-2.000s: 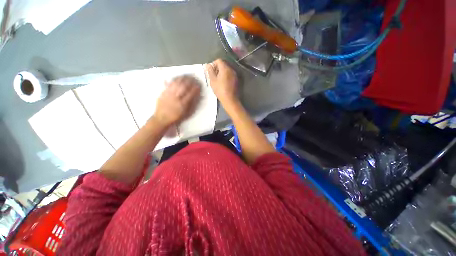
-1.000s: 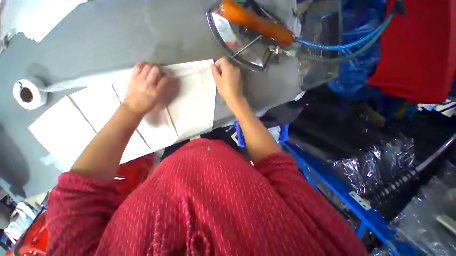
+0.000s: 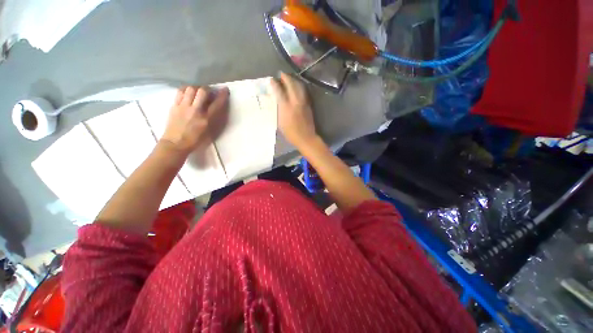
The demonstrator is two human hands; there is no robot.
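Note:
A white garment panel (image 3: 237, 140) with several dark seam lines lies flat on the grey ironing table. A narrow pale tape (image 3: 107, 95) runs in a loose curve from the tape roll (image 3: 34, 119) at the left to the panel's far edge. My left hand (image 3: 191, 118) lies on that edge with bent fingers over the tape; its fingertips' exact hold is partly hidden. My right hand (image 3: 294, 110) has its fingertips on the panel's far right corner, at the tape's end. Both hands are bare.
A steam iron (image 3: 325, 42) with an orange handle rests beyond my right hand, its blue hose running right. Cream pieces (image 3: 49, 19) lie at the far left. A red board (image 3: 536, 71) stands right, a blue frame (image 3: 448, 260) lower right, a red basket (image 3: 45, 306) lower left.
My left hand has moved left and away from me, from the panel's middle to the tape at the far edge. The tape near the roll now curves more. My right hand stays at the corner.

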